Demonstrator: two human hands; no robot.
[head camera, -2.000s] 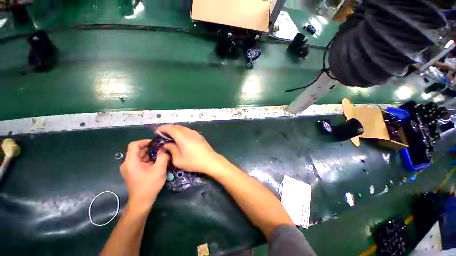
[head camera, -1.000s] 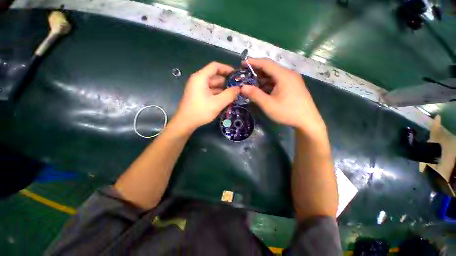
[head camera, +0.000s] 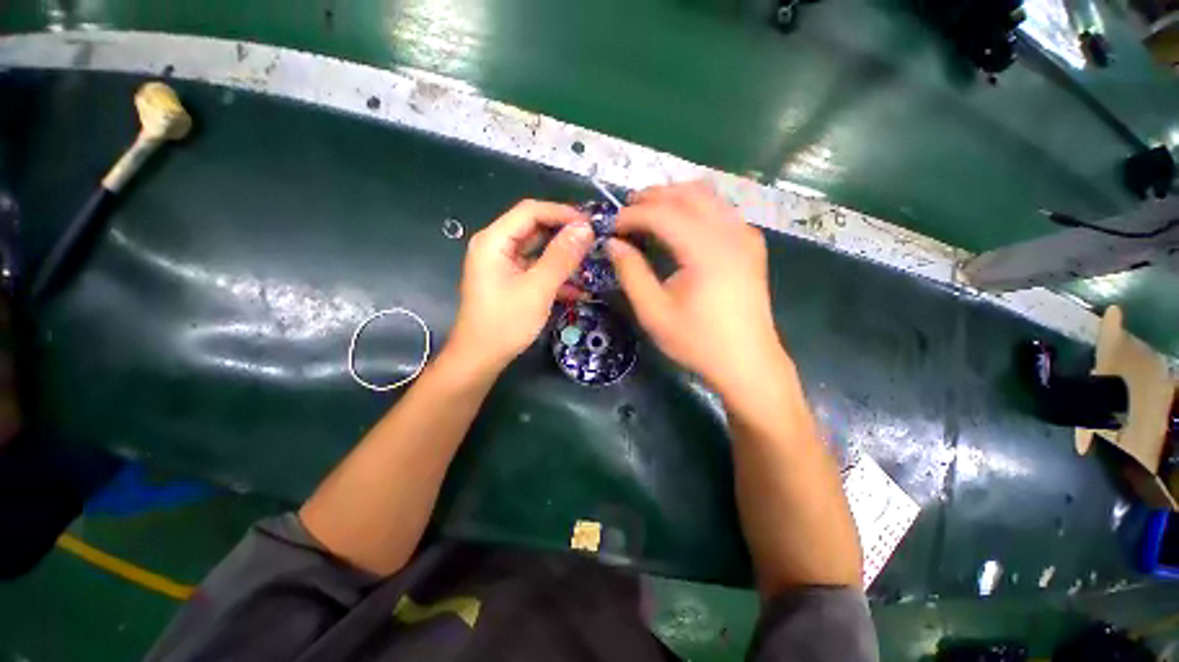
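Note:
My left hand (head camera: 511, 278) and my right hand (head camera: 698, 278) hold a small dark bluish circuit board (head camera: 597, 269) between their fingertips, over the mat. The fingers hide much of it. A thin white strand (head camera: 605, 193) sticks out above the fingers. A black round end cap (head camera: 595, 347) with pale dots, a central hole and a light green patch lies flat on the mat just below the board. Reddish wires (head camera: 570, 310) show between the board and the cap.
A white ring (head camera: 389, 349) and a tiny metallic ring (head camera: 453, 229) lie left of my hands. A mallet (head camera: 160, 114) lies far left. A paper sheet (head camera: 881, 515), a black cylinder (head camera: 1093, 401) and torn carton (head camera: 1138, 388) are right. A pale rail (head camera: 466, 106) borders the belt. A tan square (head camera: 587, 534) lies near the front edge.
The view has tilted and turned from the belt down to the mat. Both hands stay at the board; the right fingers have moved over its upper right side, and the end cap is now more visible than at first.

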